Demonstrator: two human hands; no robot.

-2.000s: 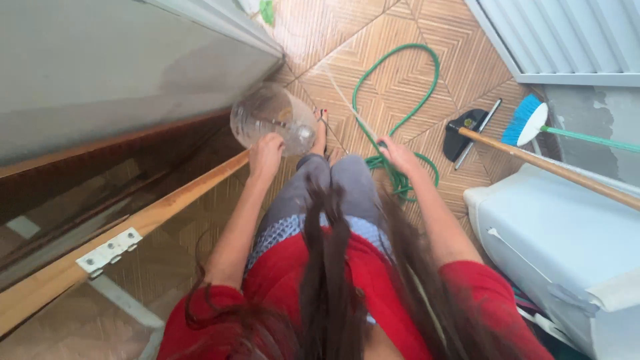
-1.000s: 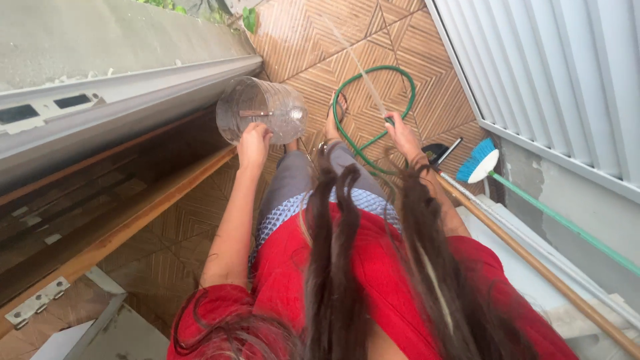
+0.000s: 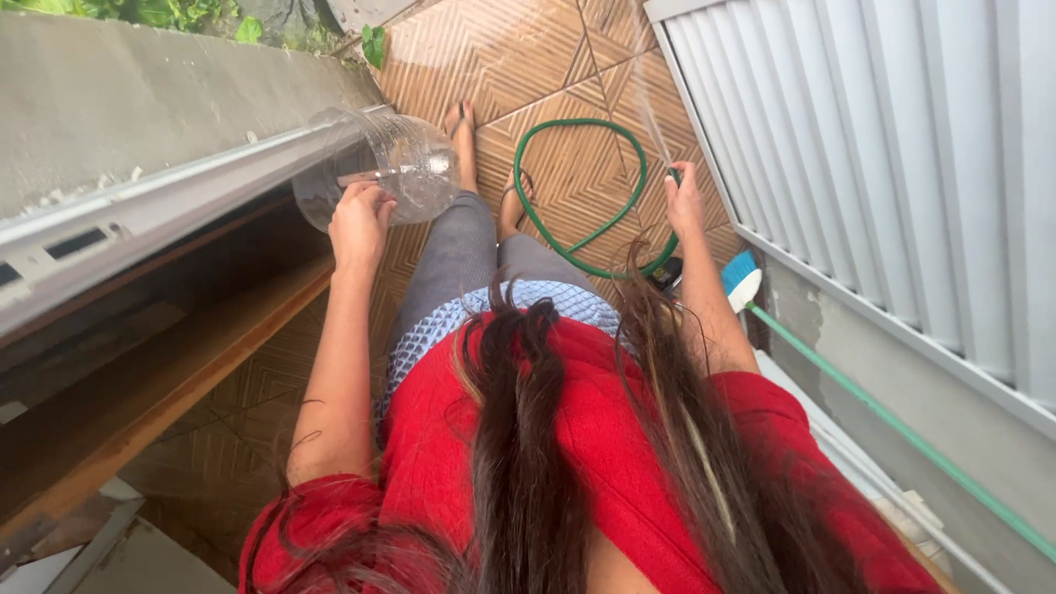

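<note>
At centre left, my left hand (image 3: 361,223) grips a large clear plastic bottle or container (image 3: 421,169), which lies tilted on its side in the air beside my legs. My right hand (image 3: 685,198) holds the end of a green garden hose (image 3: 642,177), and a thin stream of water sprays from it toward the top of the view. The hose loops across the patterned tile floor (image 3: 528,58), close to my sandalled feet. Part of the hose is hidden behind my right forearm and hair.
A blue-and-white broom (image 3: 745,280) with a green handle leans at the right, below a white louvered gate (image 3: 899,165). On the left are a low concrete wall (image 3: 165,99), a metal frame (image 3: 165,198) and a wooden door edge (image 3: 206,367). A leafy plant (image 3: 373,47) grows by the wall.
The view has shifted forward and to the side. One foot has stepped ahead of the other. Both hands keep their hold, and water still runs from the hose.
</note>
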